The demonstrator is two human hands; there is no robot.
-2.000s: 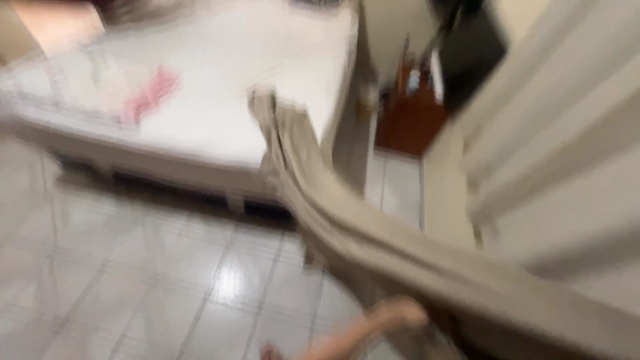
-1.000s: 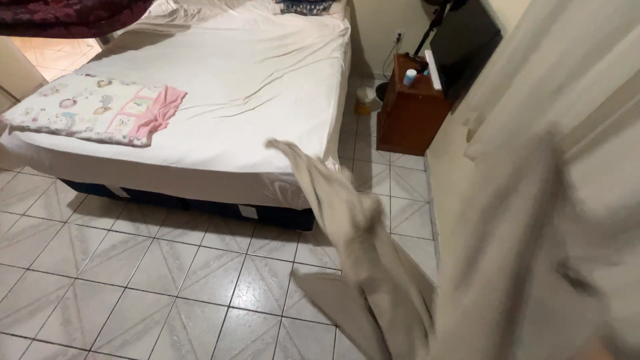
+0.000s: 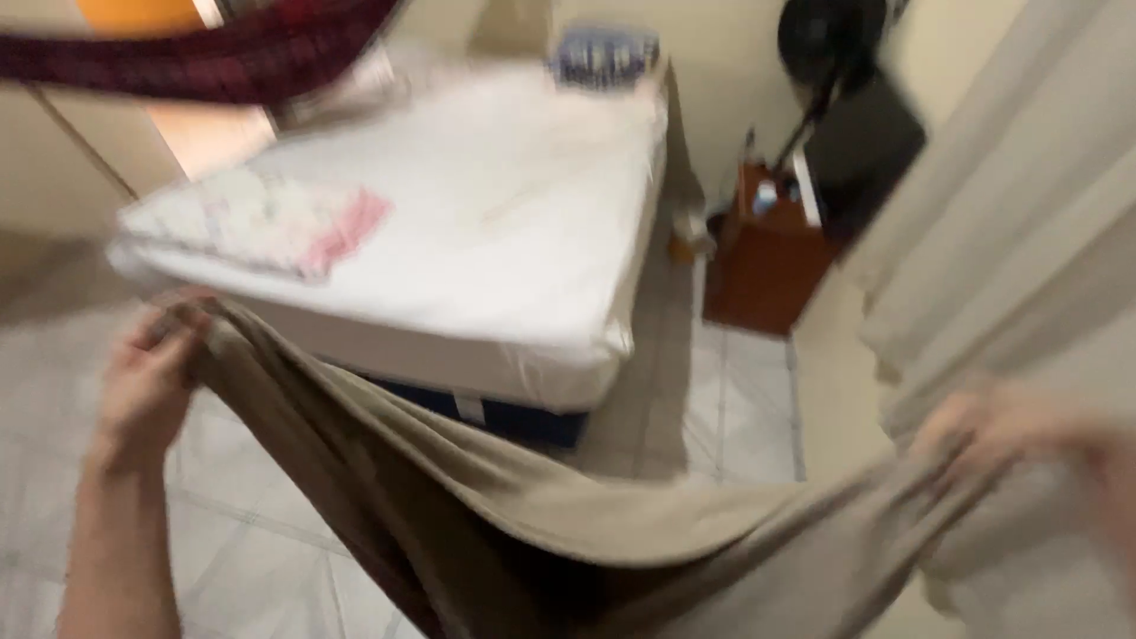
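Note:
A large beige-brown cloth [image 3: 550, 515] hangs in a sagging curve between my two hands, its lower part cut off by the bottom of the view. At the left, my left hand [image 3: 169, 355] grips one upper edge or corner of it, raised in front of the bed's foot. On the right, my right hand [image 3: 967, 435], blurred, is closed on the other end close to the pale curtain. Beyond the cloth stands a bed with a white sheet [image 3: 461, 231]. A folded floral cloth with a pink border [image 3: 257, 222] lies on its near left part.
A reddish-brown wooden cabinet [image 3: 768, 266] stands right of the bed, with a black fan [image 3: 830, 44] and a dark screen [image 3: 865, 151] by it. Pale curtains [image 3: 1021, 231] hang at the right. A dark red hanging cloth [image 3: 204, 58] crosses the upper left. The floor [image 3: 248, 532] is tiled.
My left hand has come into view, holding the cloth. The cloth, bunched and trailing toward the right a second ago, now spans between both hands.

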